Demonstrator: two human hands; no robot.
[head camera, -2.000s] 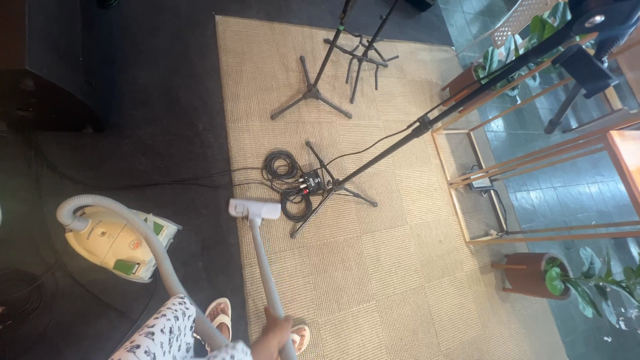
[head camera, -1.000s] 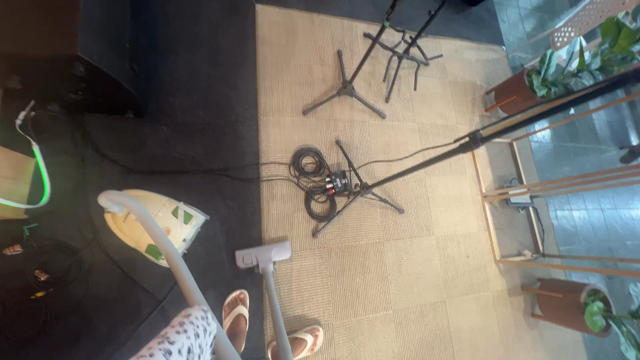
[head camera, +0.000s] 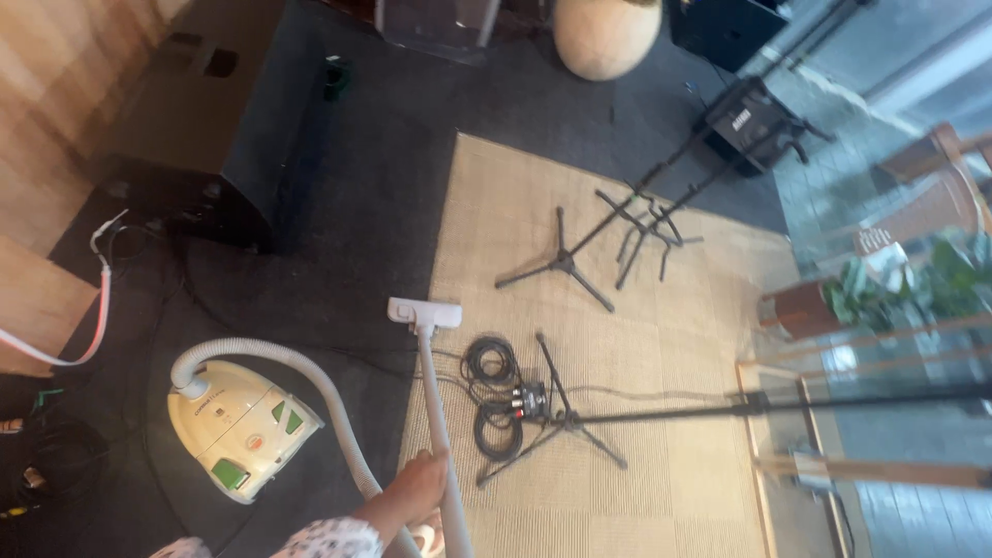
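My right hand (head camera: 419, 486) is closed around the grey vacuum cleaner wand (head camera: 435, 403) at the lower middle. The wand's floor head (head camera: 425, 312) lies across the edge between the dark floor and the beige carpet. To the left, the cream canister vacuum cleaner (head camera: 240, 426) with green parts stands on the dark floor. Its ribbed hose (head camera: 329, 387) arches over and runs down past my wrist. My left hand is not in view; only patterned cloth shows at the bottom left edge. A sandal is partly hidden behind the wand and my right hand.
Coiled black cables (head camera: 496, 438) and a small black box (head camera: 533, 401) lie beside a tripod stand (head camera: 570, 421) on the carpet (head camera: 659, 480). More stands (head camera: 566, 262) are farther up. A large black speaker cabinet (head camera: 209, 116) stands upper left. Potted plants and wooden frames line the right.
The floor head has moved forward along the carpet's edge, past the level of the coiled cables. My right hand, out of view one second ago, shows again on the wand. The view has shifted.
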